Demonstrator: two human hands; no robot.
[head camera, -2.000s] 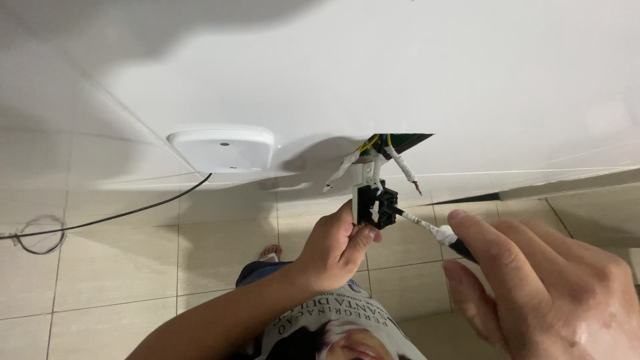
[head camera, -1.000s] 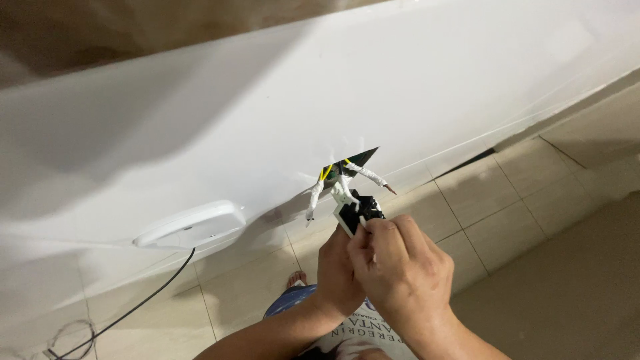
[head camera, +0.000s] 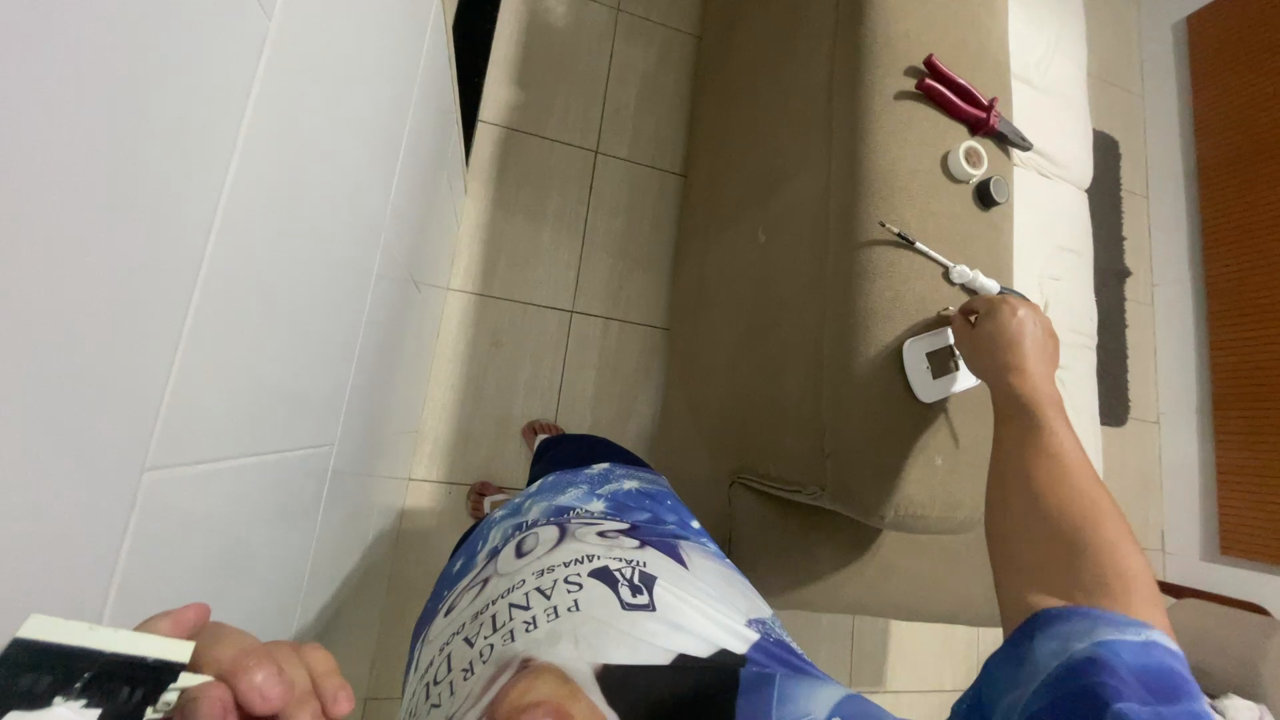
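At the lower left edge, my left hand holds a black and white electrical outlet or switch module, partly out of view. My right hand is down on the brown sofa back, fingers bent, over one side of a white faceplate with a square opening. Just beyond the knuckles lies a screwdriver, its shaft partly wrapped in white; its dark handle runs close to the hand. Something small shows at the fingertips. The fingers hide whether they grip anything.
Farther along the sofa back lie red-handled pliers, a white tape roll and a small black roll or cap. A white tiled wall stands at left, with tiled floor between.
The view has swung from the wall opening to the sofa. My right hand has left the module and reached over to the sofa back. The module remains in my left hand.
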